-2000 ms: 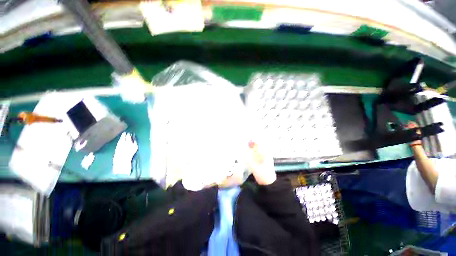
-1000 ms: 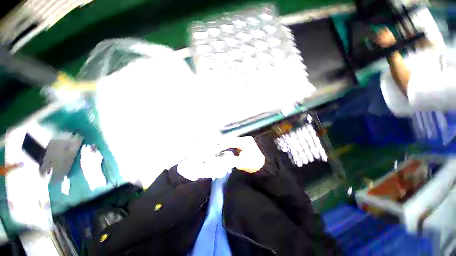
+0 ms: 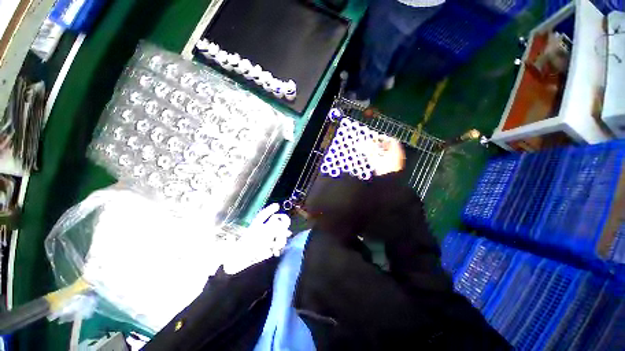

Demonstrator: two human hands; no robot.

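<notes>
My left hand (image 3: 259, 241), white and overexposed, is by the bench's front edge, between the blister tray and the wire rack. Its fingers are partly bent; I cannot tell if it holds anything. My right hand (image 3: 388, 155) is over the right side of a block of small round white parts (image 3: 346, 147) in the wire rack (image 3: 425, 171). Its fingertips are washed out, so a grip cannot be told. The clear blister tray (image 3: 175, 127), with a grid of round pockets, lies on the bench. A black tray (image 3: 291, 34) holds a row of small white round parts (image 3: 245, 67).
An overexposed white sheet (image 3: 147, 257) with a crinkled clear bag (image 3: 62, 230) lies beyond my left hand. Stacked blue crates (image 3: 548, 199) stand at right. A white-rimmed box with an orange-brown inside (image 3: 531, 99) is at upper right. Another person's legs (image 3: 387, 44) are beyond the rack.
The view has turned right, towards the rack and crates. My hands were close together before my body; now they are apart, the right one over the rack's parts.
</notes>
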